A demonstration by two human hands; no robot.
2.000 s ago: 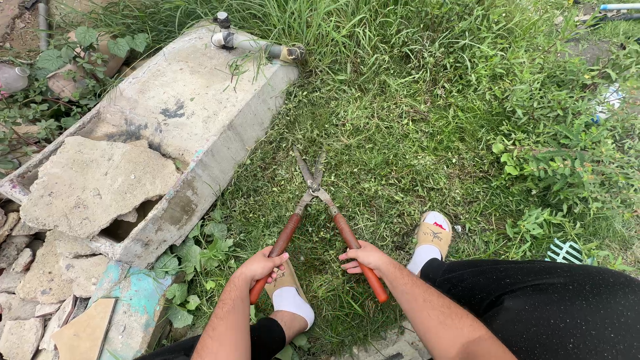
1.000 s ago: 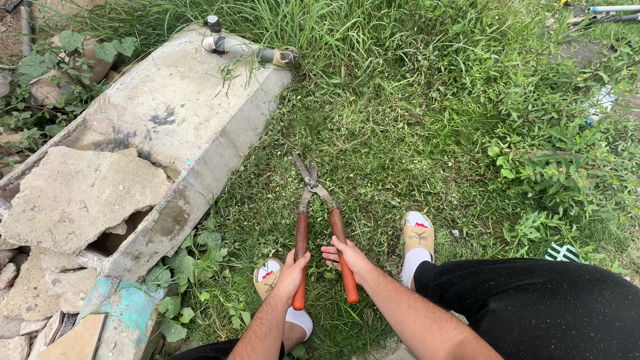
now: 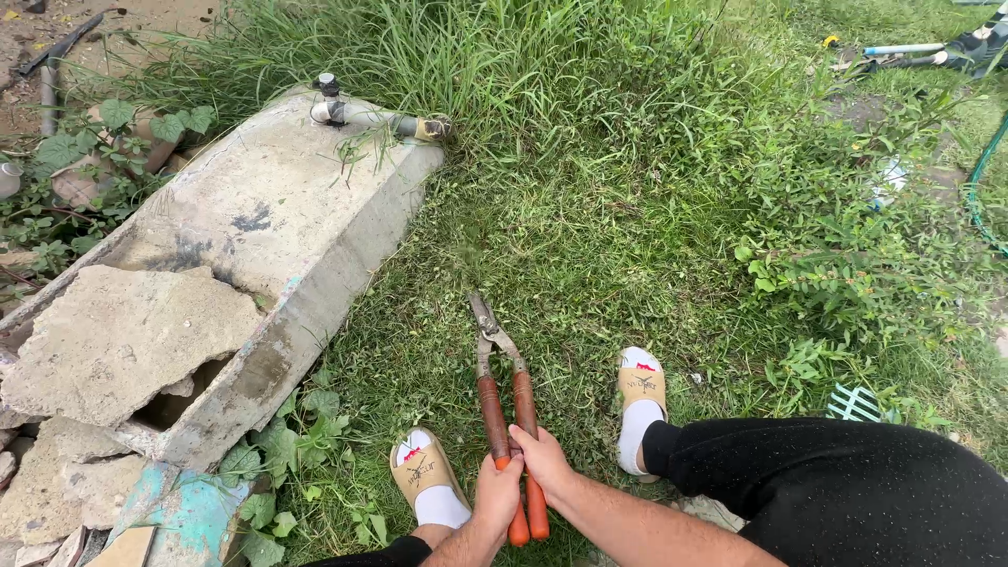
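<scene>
A pair of hedge shears [image 3: 490,346] lies low over short grass between my feet, its blades pointing forward and closed together. My left hand [image 3: 498,488] is wrapped around the orange end of the left wooden handle. On the right handle, my right hand [image 3: 542,461] grips at the upper edge of the orange part. The two handles are nearly parallel, and my hands touch or almost touch. Cut grass [image 3: 551,260] is strewn ahead of the blade tips.
At left, a concrete basin [image 3: 346,236] holds a broken concrete slab [image 3: 126,339]; a capped pipe [image 3: 370,118] crosses its far end. Rubble [image 3: 71,480] lies below it. Taller weeds [image 3: 835,291] grow at right, near a green hose [image 3: 976,181]. My sandalled feet flank the shears.
Both hands have come together, bringing the handles from wide apart to nearly parallel, and the spread blades have closed. My left foot, beside the shears, has shifted.
</scene>
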